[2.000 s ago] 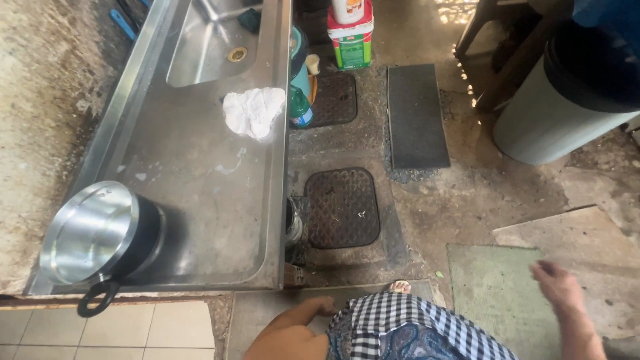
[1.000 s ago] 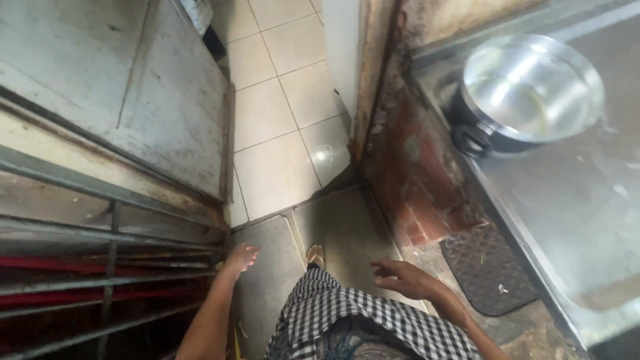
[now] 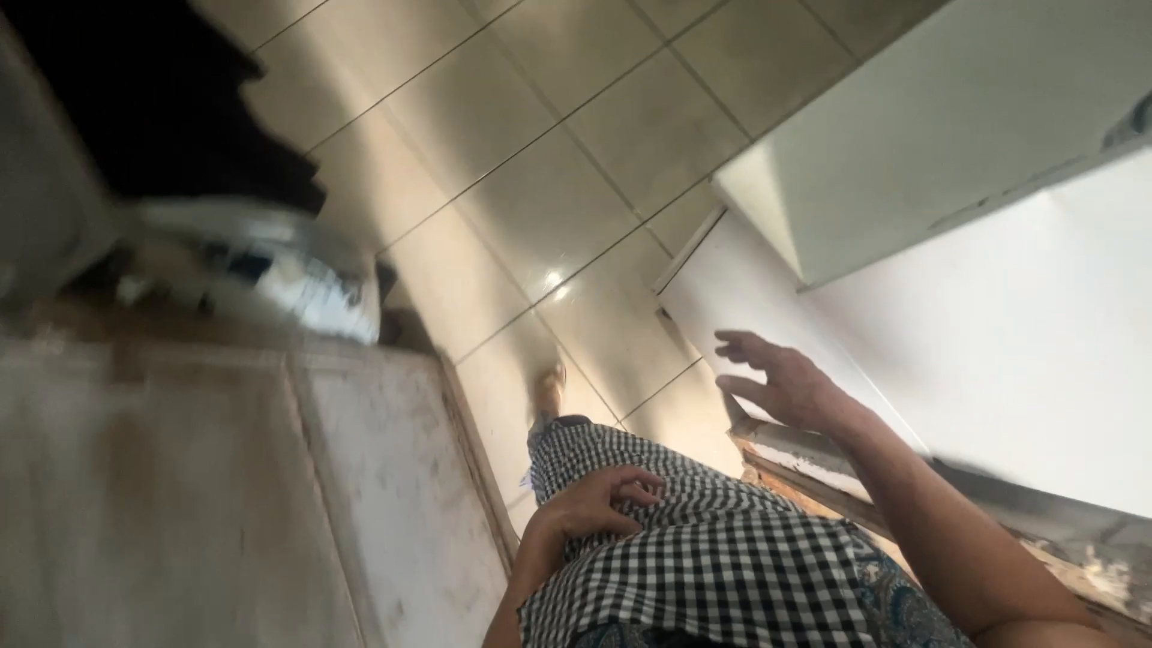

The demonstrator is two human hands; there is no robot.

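Observation:
My left hand is in front of a black-and-white checked cloth garment, its fingers loosely curled and apart, with nothing held. Whether it touches the cloth I cannot tell. Farther right, my right hand hangs in the air with fingers spread and nothing in it, nearest to a smooth white panel. One foot shows on the tiled floor beyond the garment.
A worn, stained door-like panel stands at the left. Behind it lies a blurred pale bundle, near a dark hanging shape. At the right, a weathered wooden frame runs below the white panel's edge.
The view has swung from the steel sink counter and its pot, across a doorway, to the tiled floor inside. My left hand has come in over the checked garment.

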